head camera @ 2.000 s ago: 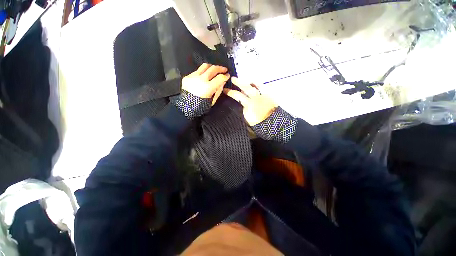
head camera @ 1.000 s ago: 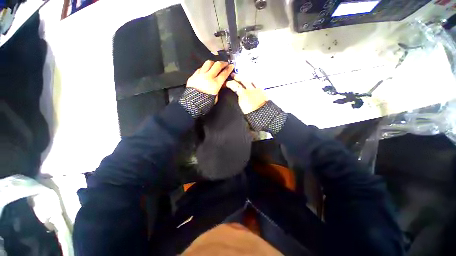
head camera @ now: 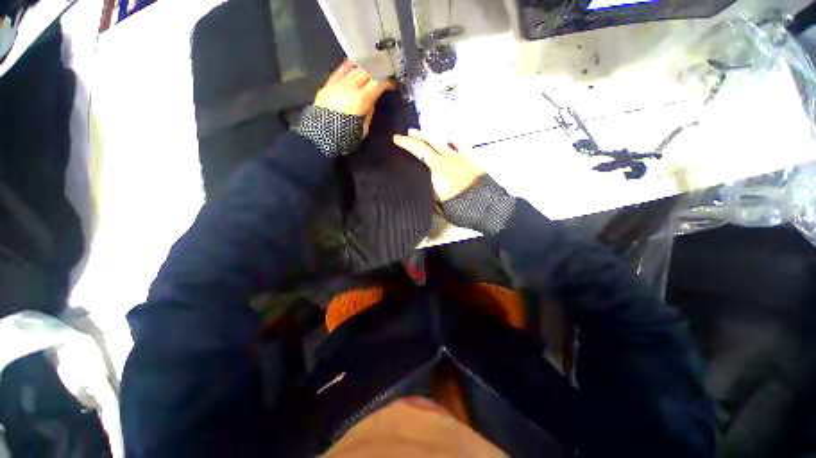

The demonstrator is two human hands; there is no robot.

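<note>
The black back panel (head camera: 237,89) lies flat on the white table left of the needle, with a faint camouflage webbing band (head camera: 287,40) running along it. A ribbed black mesh part (head camera: 389,197) extends from the presser foot (head camera: 407,82) over the table's front edge toward my lap. My left hand (head camera: 352,92) rests on the panel just left of the presser foot, fingers near the needle. My right hand (head camera: 443,165) lies at the right edge of the mesh part, below the needle. Whether the fingers pinch the fabric is unclear.
The white sewing machine head (head camera: 488,22) and its dark control panel (head camera: 626,16) are at the top. Black tangled bits (head camera: 626,163) lie right of the needle. A clear plastic bag (head camera: 760,201) is at the right, a white plastic bag (head camera: 54,335) at the lower left.
The panel and mesh part have moved up, away from my body. My left hand has moved up and left, apart from my right hand. The mesh hangs less far toward my lap.
</note>
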